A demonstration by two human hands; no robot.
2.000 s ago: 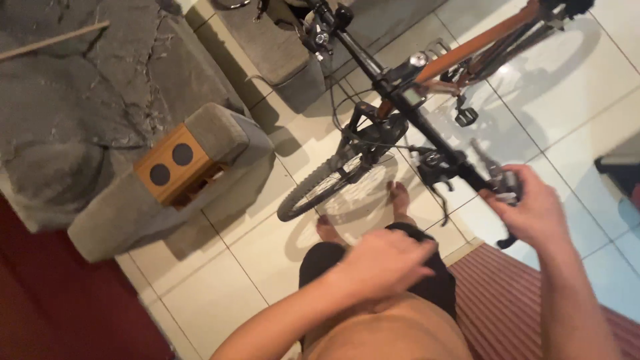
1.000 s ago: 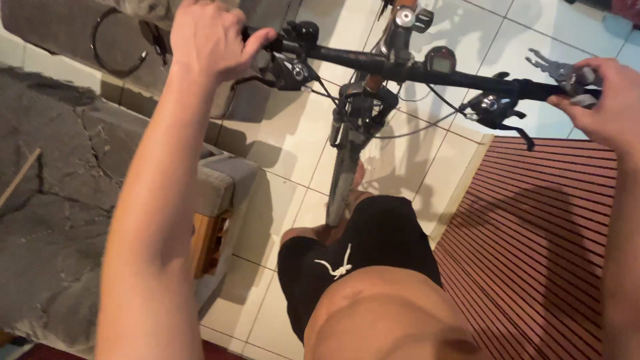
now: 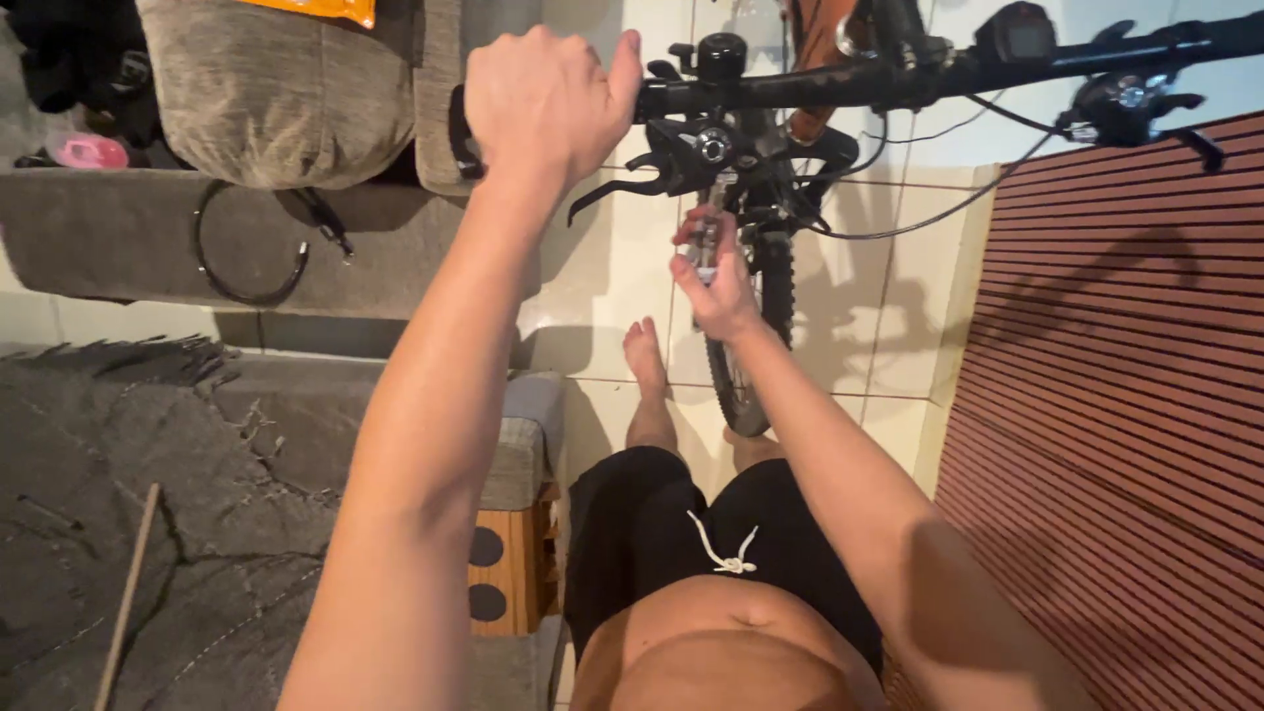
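Note:
My left hand (image 3: 553,104) is closed around the left grip of a bicycle's black handlebar (image 3: 849,91). Just below the bar, my right hand (image 3: 719,276) holds a metal multi-tool (image 3: 705,242), its tip close under the left brake lever and shifter unit (image 3: 691,153). A black bell (image 3: 721,57) sits on the bar beside that unit. Farther right are a small bike computer (image 3: 1022,38) and the right brake lever (image 3: 1136,111). The front wheel (image 3: 736,390) points down toward my feet. Part of the tool is hidden by my fingers.
A grey sofa (image 3: 109,237) carries a looped black cable lock (image 3: 252,242) and a pink object (image 3: 91,151). Lower left, a wooden stick (image 3: 128,597) lies on a grey cover, near a wooden armrest tray (image 3: 509,573). A red-brown slatted surface (image 3: 1116,395) stands at the right.
My right hand has left the right end of the handlebar with the tool and is now below the left lever. My left hand, off the bar two seconds ago, grips the left end. The view has shifted left.

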